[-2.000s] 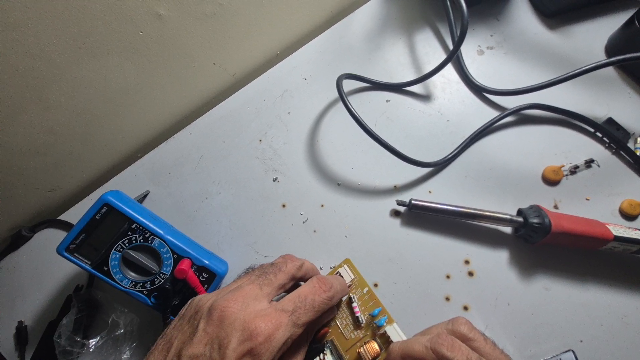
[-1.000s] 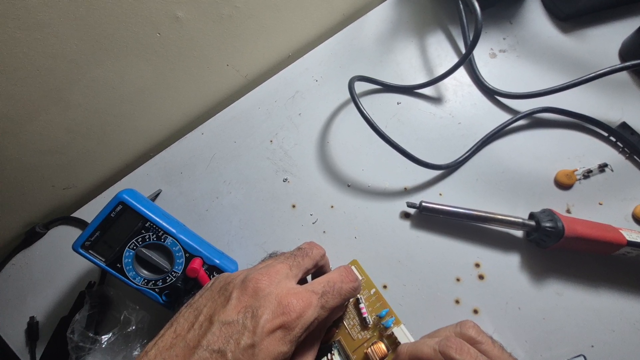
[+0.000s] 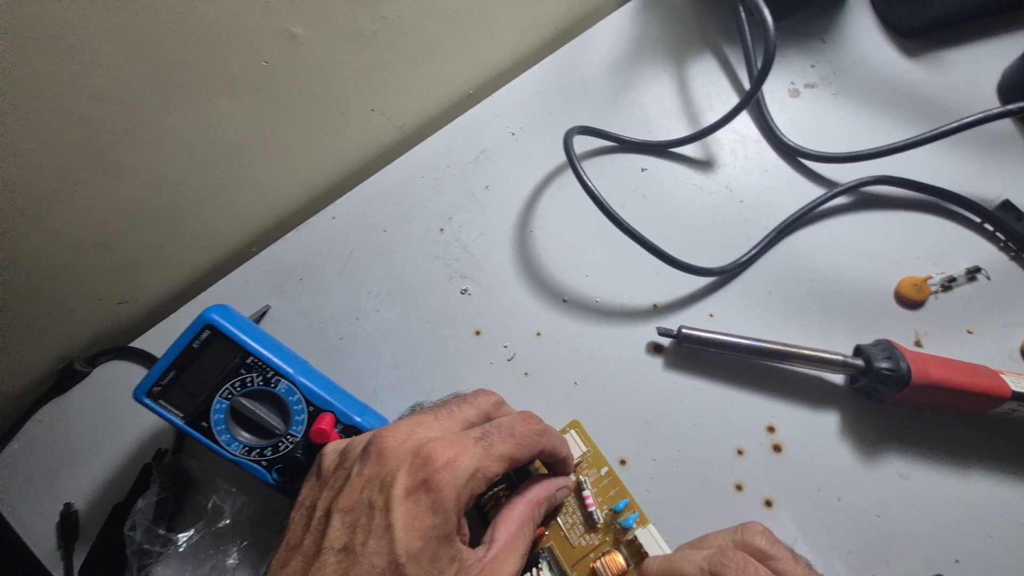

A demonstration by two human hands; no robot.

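Observation:
A brown circuit board (image 3: 588, 512) lies at the bottom centre, bearing blue capacitors, a copper coil, white connectors and a glass fuse. Over its left part bends my left hand (image 3: 432, 480), thumb and forefinger closed together at the board's upper edge; what is between them is hidden. At the lower right corner of the board, my right hand (image 3: 728, 552) rests against a white connector, cut off by the frame's edge. A blue digital multimeter (image 3: 256, 400) with a red probe plug (image 3: 324, 428) sits left of my left hand. The soldering iron (image 3: 800, 356) with a red handle lies at right.
Black cable (image 3: 624, 224) loops across the upper right of the grey table (image 3: 416, 264). An orange disc capacitor (image 3: 913, 290) lies near the right edge. Clear plastic bag (image 3: 180, 520) and black cords are at lower left. A beige wall (image 3: 240, 120) borders the table.
The view has shifted slightly. Both hands remain at the board, with my left thumb and forefinger now seen closer together over its upper part.

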